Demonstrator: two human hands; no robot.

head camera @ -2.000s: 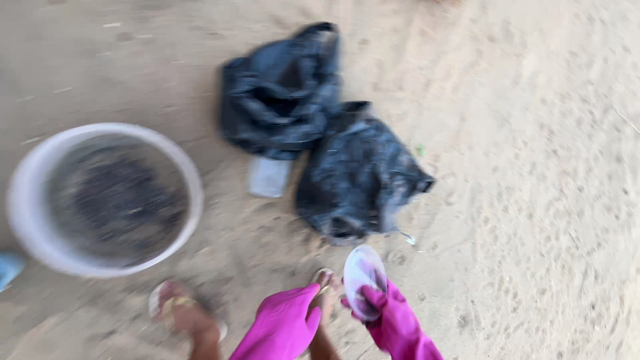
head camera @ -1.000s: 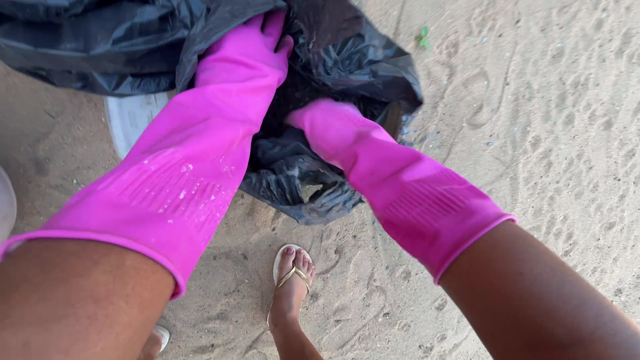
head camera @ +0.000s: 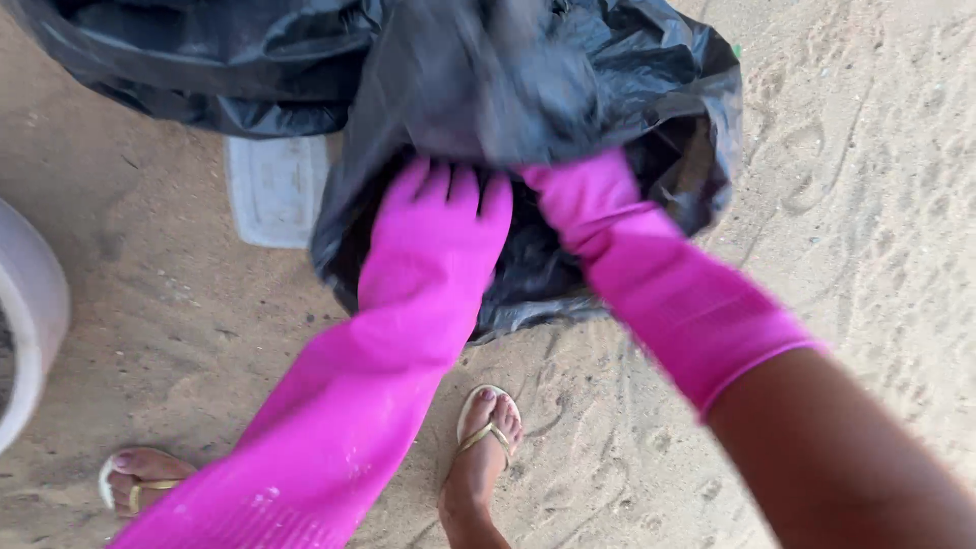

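Note:
A black plastic bag (head camera: 534,84) lies open on sandy ground, its top part blurred. Both my hands, in long pink rubber gloves, reach into its mouth. My left hand (head camera: 442,206) is palm down with the fingers slightly apart, their tips against or under the bag's edge. My right hand (head camera: 587,183) is bent toward the left at the bag's opening, its fingers mostly hidden by the plastic. Whether either hand grips anything cannot be seen. A second black plastic bag (head camera: 213,61) lies beside the first at the upper left.
A translucent white plastic lid or container (head camera: 276,191) lies on the sand below the second bag. The rim of a large whitish tub (head camera: 30,320) shows at the left edge. My feet in flip-flops (head camera: 488,419) stand below the bag.
Two seconds ago my right hand held a clear oval plastic item away from the bags; that item is now out of sight. Both hands have since moved into the bag, and the view is closer.

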